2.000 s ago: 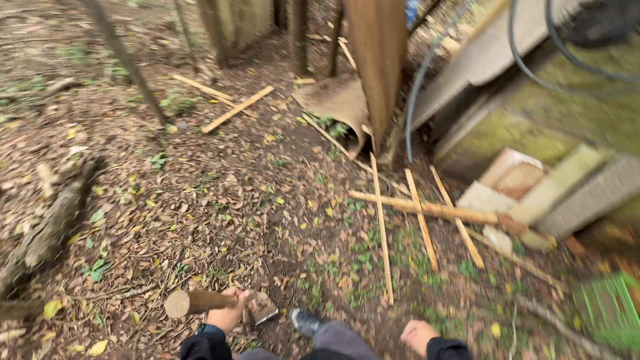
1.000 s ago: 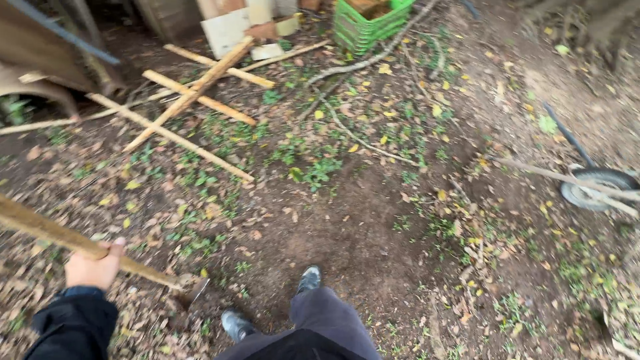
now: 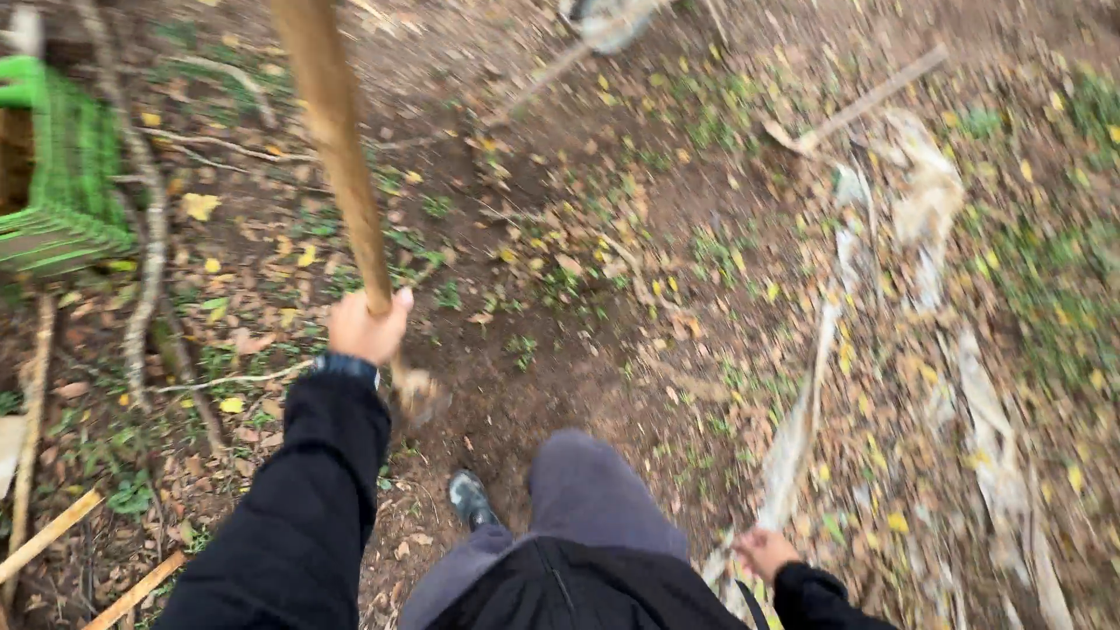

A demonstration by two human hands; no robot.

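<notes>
My left hand is closed around a long wooden handle that rises toward the top of the view. The tool's head, blurred and soil-coloured, is low near the ground below that hand; its exact kind cannot be told. My right hand hangs at the lower right beside my body, its fingers partly curled and blurred. Behind it on the ground lies a long strip of pale, dirty sheeting; whether the hand touches anything is unclear.
A green plastic crate stands at the upper left beside a long branch. Wooden strips lie at the lower left. More pale sheeting and a stick lie at the right. Part of a wheel shows at the top.
The view has swung far to the right, past the crossed wooden strips to the wheel and sheeting. My left hand keeps hold of the wooden handle, which now stands more upright.
</notes>
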